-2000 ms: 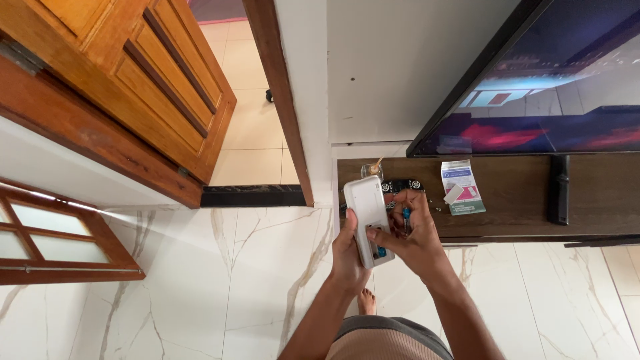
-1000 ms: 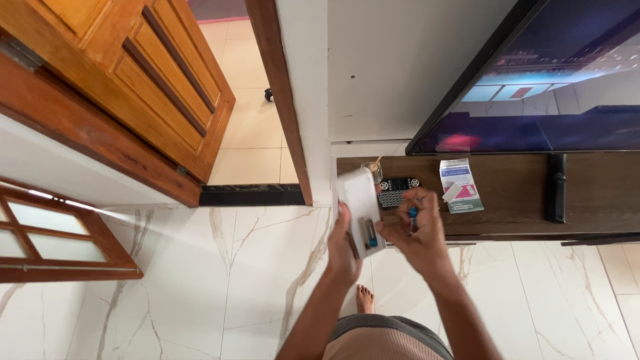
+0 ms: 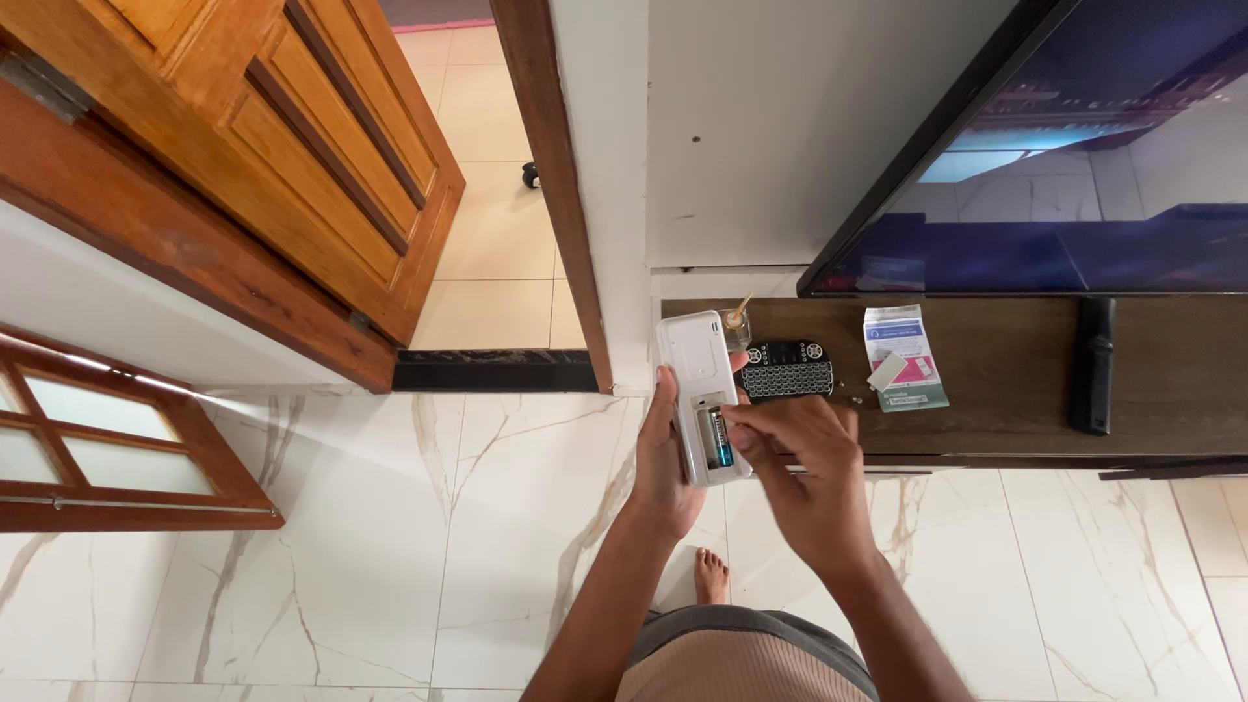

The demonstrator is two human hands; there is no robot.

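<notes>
My left hand (image 3: 667,458) grips a white plastic device (image 3: 694,366), back side up, with its battery compartment uncovered. One battery (image 3: 720,437) with a dark and blue wrapper lies along the right side of that compartment. The thumb and forefinger of my right hand (image 3: 804,458) are at the compartment's right edge, near the battery's upper end; whether they pinch anything cannot be told. A black mini keyboard (image 3: 788,378) lies just beyond my hands on the dark wooden cabinet top. A small white cover (image 3: 886,371) rests on a printed leaflet (image 3: 905,341) to the right.
A glass jar with sticks (image 3: 736,327) stands behind the device. Tiny objects (image 3: 850,394) lie beside the keyboard. The television (image 3: 1033,175) rises over the cabinet (image 3: 1004,390), its black stand foot (image 3: 1094,366) at right. An open wooden door (image 3: 322,127) is at left.
My right hand has moved left from beside the device onto its battery compartment. The blue-ended item seen in its fingers earlier no longer shows there.
</notes>
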